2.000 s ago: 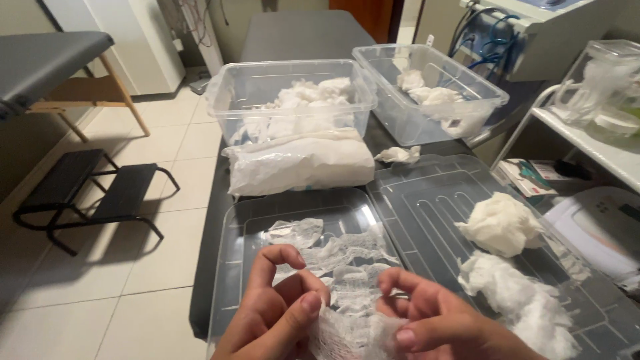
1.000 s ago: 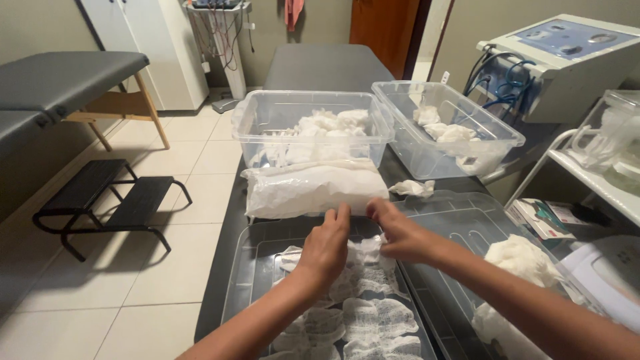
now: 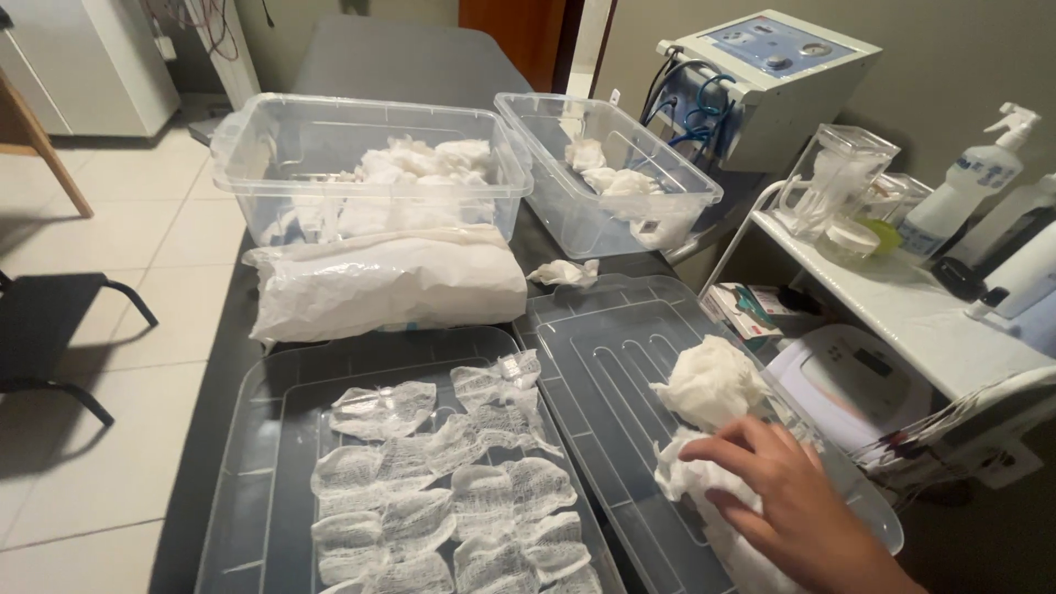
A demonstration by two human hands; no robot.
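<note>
My right hand (image 3: pixel 784 495), its thumb and forefinger apart, reaches over a white cotton or gauze heap (image 3: pixel 693 474) on the right clear plastic lid (image 3: pixel 627 371); whether it grips any is unclear. A rounder off-white wad (image 3: pixel 714 381) lies just beyond the fingers. On the left clear plastic lid (image 3: pixel 264 445), several thin gauze pieces (image 3: pixel 503 495) are spread out in two rough columns. Behind that lid lies a white roll in clear plastic wrap (image 3: pixel 388 285). A small crumpled white piece (image 3: pixel 565 272) is beside it. My left hand is out of view.
Two clear plastic bins (image 3: pixel 371 190) (image 3: pixel 610 173) holding white wads stand at the back of the dark padded table (image 3: pixel 388 62). To the right is a white trolley (image 3: pixel 932 322) with a spray bottle (image 3: pixel 965 194) and jars. A black step stool (image 3: pixel 58 330) stands at the left.
My right hand has moved from the wrapped roll to the white heap on the right lid. My left hand, at the roll a second ago, has left the view. The view has shifted to the right.
</note>
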